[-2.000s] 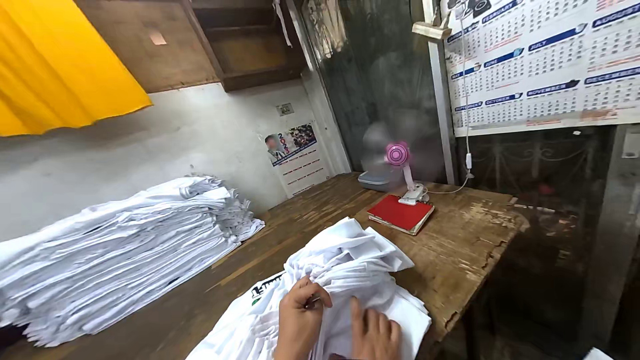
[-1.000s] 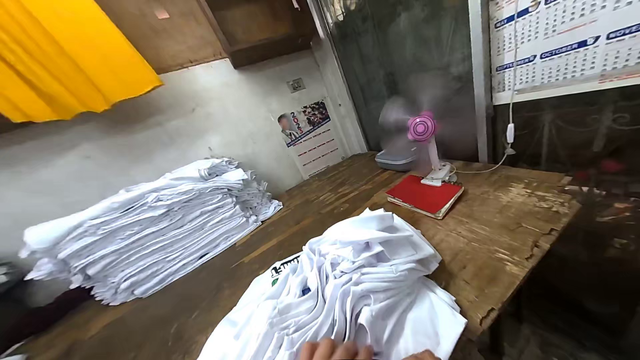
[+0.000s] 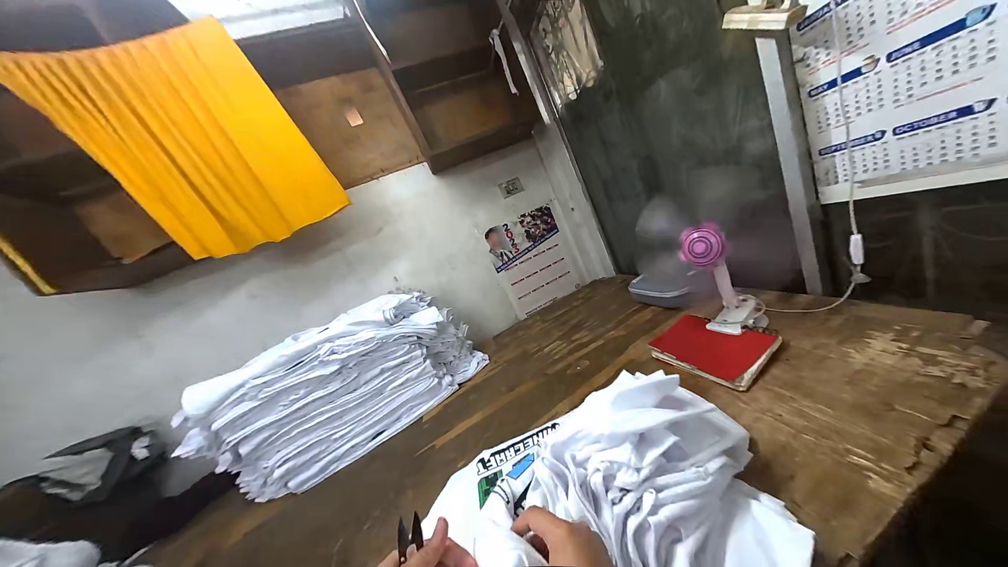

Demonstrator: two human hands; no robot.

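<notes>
A heap of white printed cloth garments [image 3: 646, 457] lies at the near edge of the wooden table. My left hand [image 3: 433, 551], at the bottom of the view, holds small dark thread snips [image 3: 409, 535] with their blades pointing up and apart. Just right of it, my right hand [image 3: 563, 539] pinches a fold of the white cloth beside a colored print. The lower parts of both hands are cut off by the frame. A tall stack of folded white cloth [image 3: 331, 394] stands farther back on the left.
A running pink clip fan [image 3: 703, 246] stands on a red notebook [image 3: 713, 346], its cord trailing right. Behind sits a grey plastic container [image 3: 660, 291]. The wooden table [image 3: 850, 386] has a worn right edge. A yellow cloth [image 3: 189, 142] hangs from the shelves; a dark bag [image 3: 102, 465] lies left.
Both hands show higher over the cloth than one second ago, and the snips have come into sight in my left hand. More of the printed garment is exposed. The view has tilted up.
</notes>
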